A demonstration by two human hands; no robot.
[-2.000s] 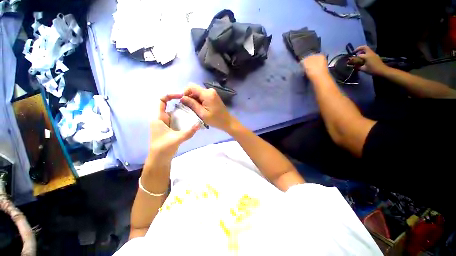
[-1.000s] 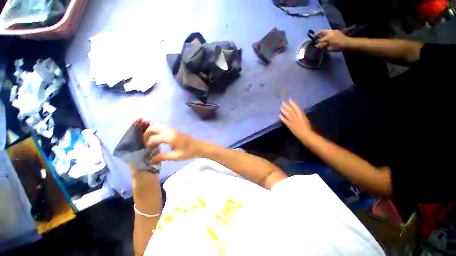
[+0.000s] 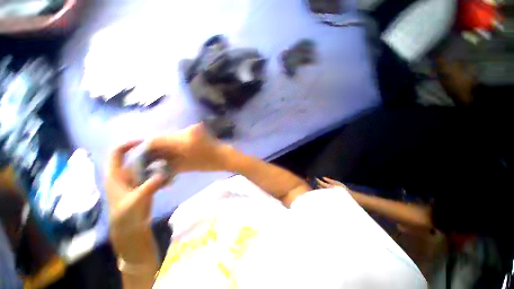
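Observation:
The frame is blurred. My left hand [image 3: 131, 192] and my right hand [image 3: 189, 149] are together near the table's front left edge. Both are closed around a small dark grey fabric piece [image 3: 147, 165], mostly hidden by the fingers, with a pale patch showing on it. A heap of grey pieces [image 3: 228, 76] lies mid-table. A smaller grey group [image 3: 221, 127] lies just beyond my right hand. A pile of white pieces [image 3: 129, 62] with dark edges lies at the table's left.
A small grey stack [image 3: 298, 56] lies right of the heap. White offcuts [image 3: 70, 183] hang left of the table [image 3: 315, 107]. A pink-rimmed basket [image 3: 42, 23] is at top left. A neighbour's hand [image 3: 333, 183] and dark clothing are at the right.
The grey piece, spread open over my left hand a second ago, is now gathered between both hands. The neighbour's hand has moved down off the table, and the iron no longer shows. The view has shifted.

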